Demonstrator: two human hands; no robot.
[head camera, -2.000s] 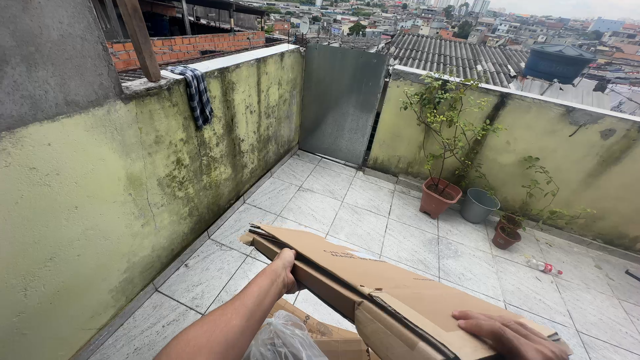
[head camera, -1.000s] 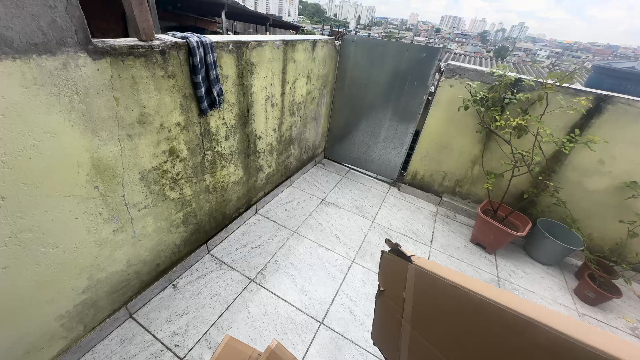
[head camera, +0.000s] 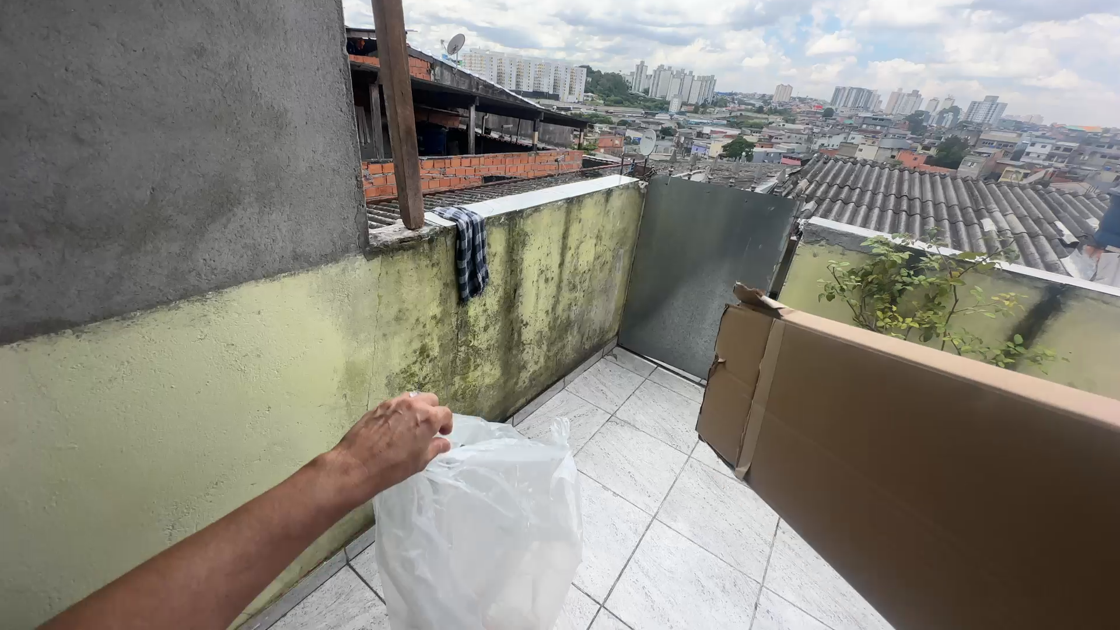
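My left hand (head camera: 404, 437) grips the top edge of a translucent white plastic bag (head camera: 486, 525), which hangs below it over the tiled floor and has something pale inside. On the right, a large brown cardboard box (head camera: 919, 464), flattened or narrow, is held up at a tilt, its torn flap end toward the middle of the view. Whatever supports the cardboard lies out of view, and my right hand does not show.
A yellow-green mossy wall (head camera: 560, 297) runs along the left, with a checked cloth (head camera: 470, 254) draped over it. A grey metal sheet (head camera: 704, 267) stands at the corner. Behind the cardboard, a leafy plant (head camera: 932, 302) rises before the far wall. White tiles (head camera: 682, 560) cover the floor.
Two seconds ago both hands were on the cardboard; now my left hand holds up the plastic bag, and the cardboard is farther right. My right hand has left the view.
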